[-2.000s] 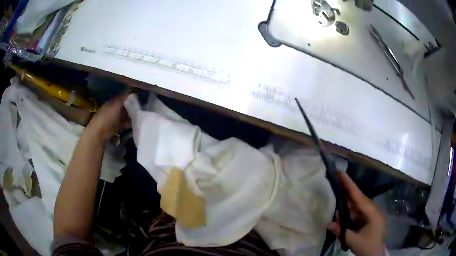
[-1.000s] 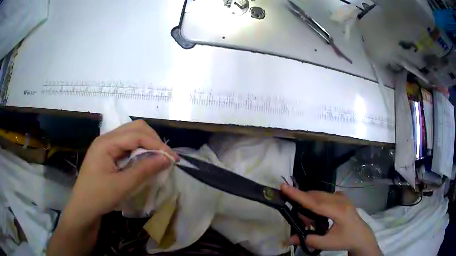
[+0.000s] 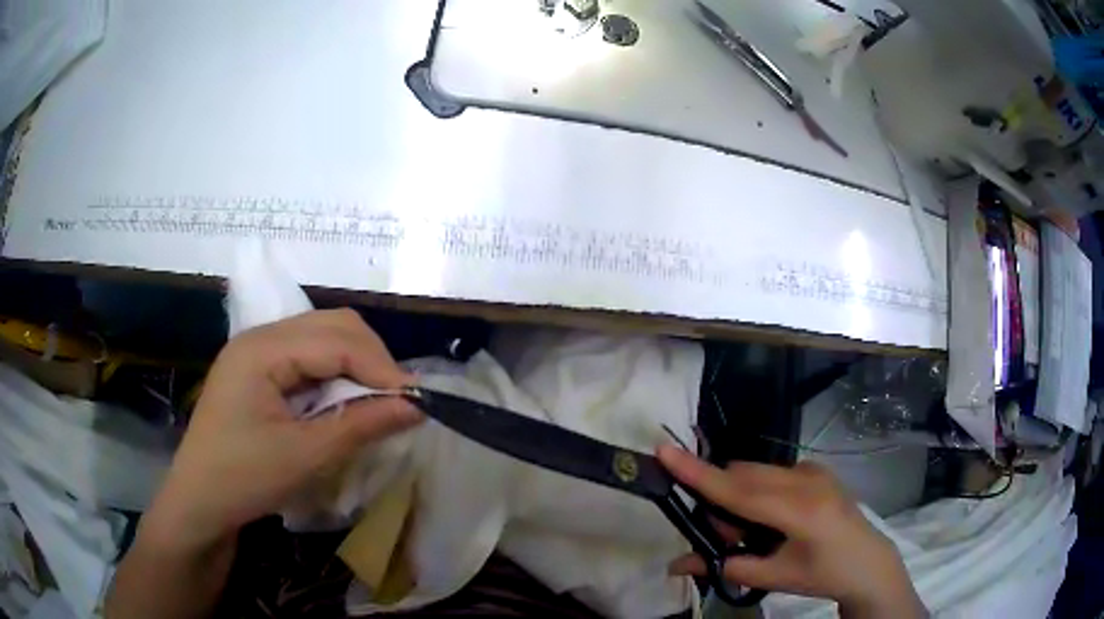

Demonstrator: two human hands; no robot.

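My left hand [image 3: 291, 417] pinches a folded edge of the white garment [image 3: 569, 387] between thumb and fingers, above my lap. My right hand [image 3: 787, 520] holds the large black scissors [image 3: 521, 435] by the handles. The blades are together and point left, with the tip at the cloth edge beside my left fingertips. The garment hangs below both hands over my lap. A tan patch [image 3: 381, 538] shows on it below my left hand.
The white table with a printed ruler [image 3: 484, 242] lies beyond my hands. Thread snips [image 3: 769, 79] lie on the machine bed [image 3: 654, 103]. White cloth is heaped at left [image 3: 73, 472] and right [image 3: 993, 532]. A phone [image 3: 1000, 302] and papers [image 3: 1065, 327] are at right.
My left hand has come up from the table edge to grip the cloth. The scissors swung from upright to pointing left, and their blades closed at the cloth edge.
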